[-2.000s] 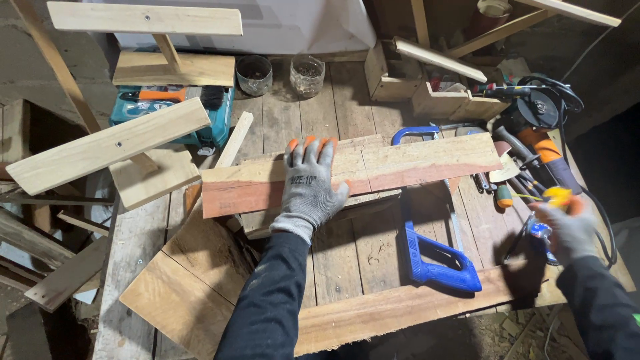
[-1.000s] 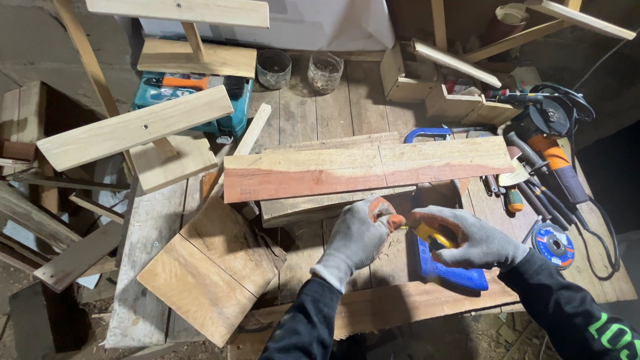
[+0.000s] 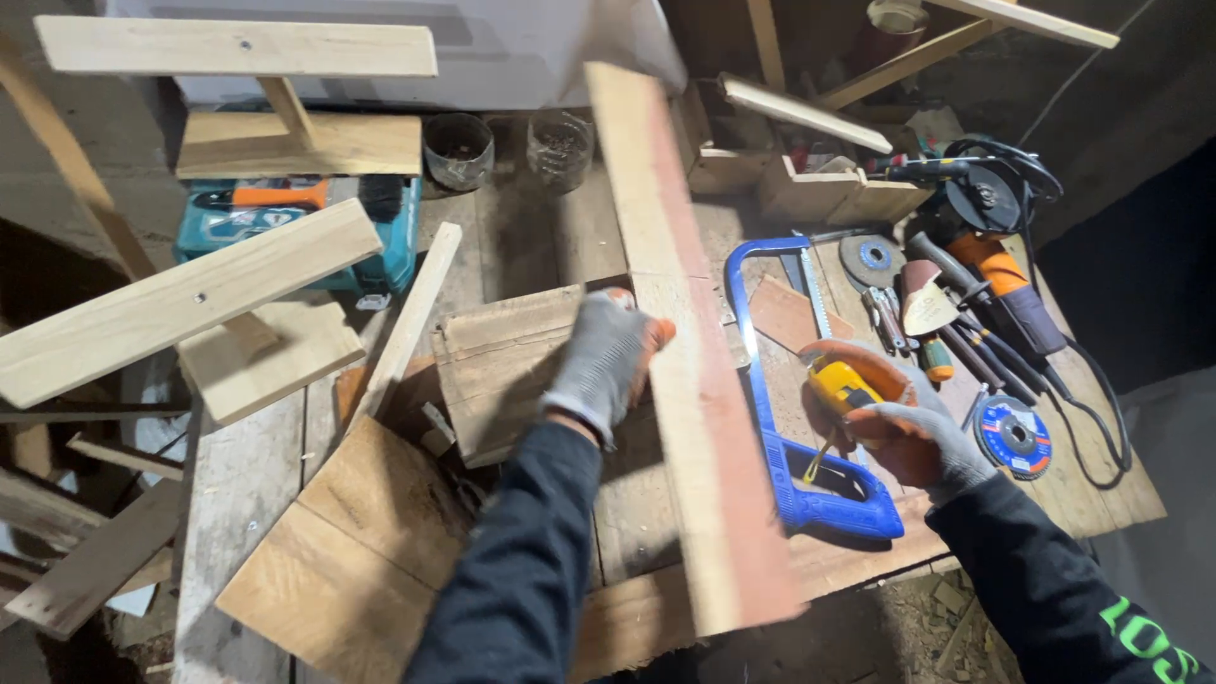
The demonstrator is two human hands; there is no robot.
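My left hand [image 3: 608, 366], in a grey work glove with orange fingertips, grips the left edge of a long two-tone wooden board [image 3: 689, 351]. The board points away from me, raised over the bench, with a pencil line across it. In my gloved right hand [image 3: 898, 418] is a yellow tape measure [image 3: 844, 385], held above a blue hacksaw [image 3: 826, 484] that lies on the bench. A wooden block [image 3: 503, 366] lies beneath and left of my left hand.
An angle grinder [image 3: 1007, 285], a cutting disc [image 3: 1013, 435] and pliers lie at the right. Two jars [image 3: 459, 152] stand at the back. T-shaped wooden pieces [image 3: 190, 299], a teal case [image 3: 404, 237] and a wide board [image 3: 332, 560] occupy the left.
The two-tone board lay crosswise on the block; now it is turned lengthwise in my left hand. My hands, together a second ago, have moved apart, the right one keeping the yellow tape measure.
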